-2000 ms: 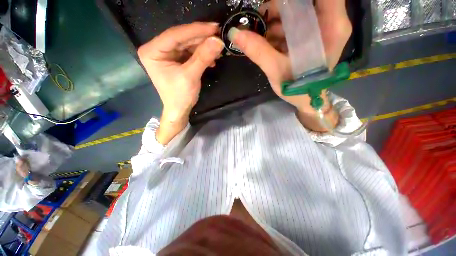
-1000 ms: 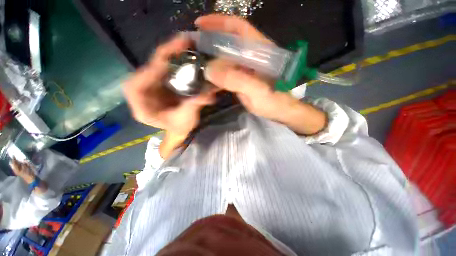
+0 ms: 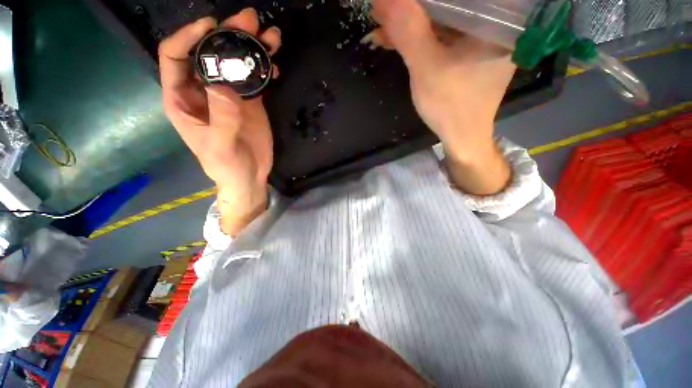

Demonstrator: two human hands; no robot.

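Observation:
A round black housing (image 3: 233,63) with a shiny rim and pale parts inside lies face up in my left hand (image 3: 220,114), held by its fingers and thumb over the tray's left part. My right hand (image 3: 448,83) holds a clear syringe (image 3: 485,19) with a green adapter (image 3: 543,34) at its rear. The syringe's front end is cut off by the top edge. My right fingertips are over small silvery parts (image 3: 355,14) at the frame's top; whether they pinch one, I cannot tell.
The black tray (image 3: 357,161) has dark specks (image 3: 309,120) near its near edge. A green mat (image 3: 83,91) lies left. A silvery blister tray (image 3: 603,19) is at the upper right, stacked red trays (image 3: 630,220) at the right. Another person's sleeve (image 3: 30,303) shows at the lower left.
My hands have moved apart. The housing has turned face up in my left hand and moved up-left. My right hand has moved up-right with the syringe, towards the silvery parts.

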